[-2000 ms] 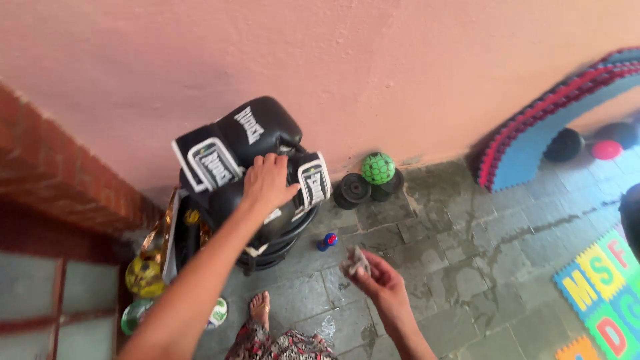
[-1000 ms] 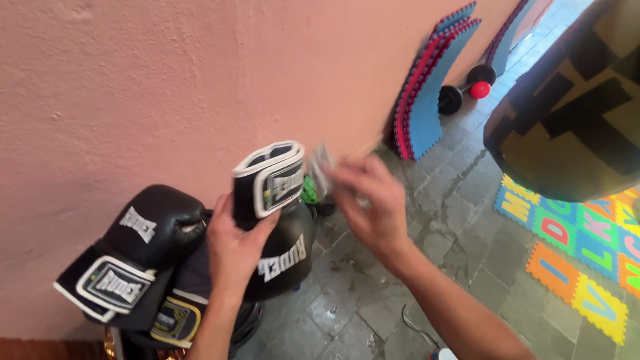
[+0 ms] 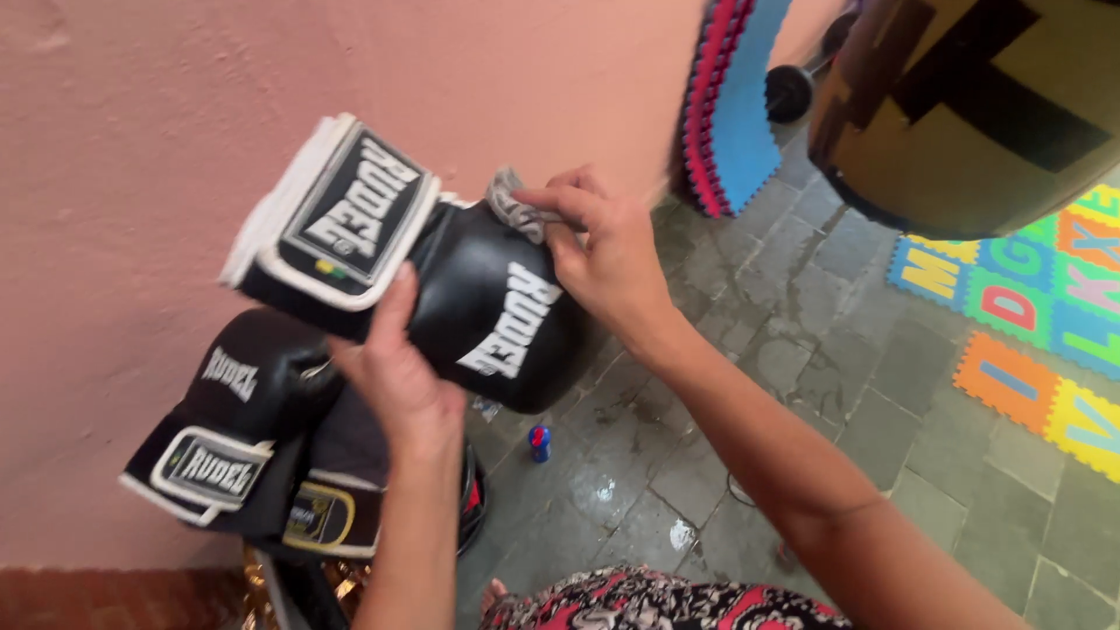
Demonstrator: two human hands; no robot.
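Note:
A black Rudel boxing glove [image 3: 455, 289] with a white-edged wrist strap is held up by my left hand [image 3: 398, 376], whose thumb lies at the cuff. My right hand [image 3: 604, 236] pinches a crumpled grey cloth [image 3: 516, 206] against the upper side of the glove. Below and to the left, a second black boxing glove [image 3: 254, 385] rests on the pile, beside another dark glove with a yellow-edged strap [image 3: 324, 516], partly hidden by my left forearm.
A punching bag [image 3: 971, 114] hangs at upper right. Curved foam mats [image 3: 731, 114] lean on the pink wall near a dumbbell [image 3: 790, 94]. Letter foam tiles [image 3: 1006, 376] lie on the stone floor at right. A small blue bottle [image 3: 540, 444] stands below the held glove.
One glove has been lifted off the pile by my left hand. My right hand has brought the cloth onto its surface. The view has shifted considerably.

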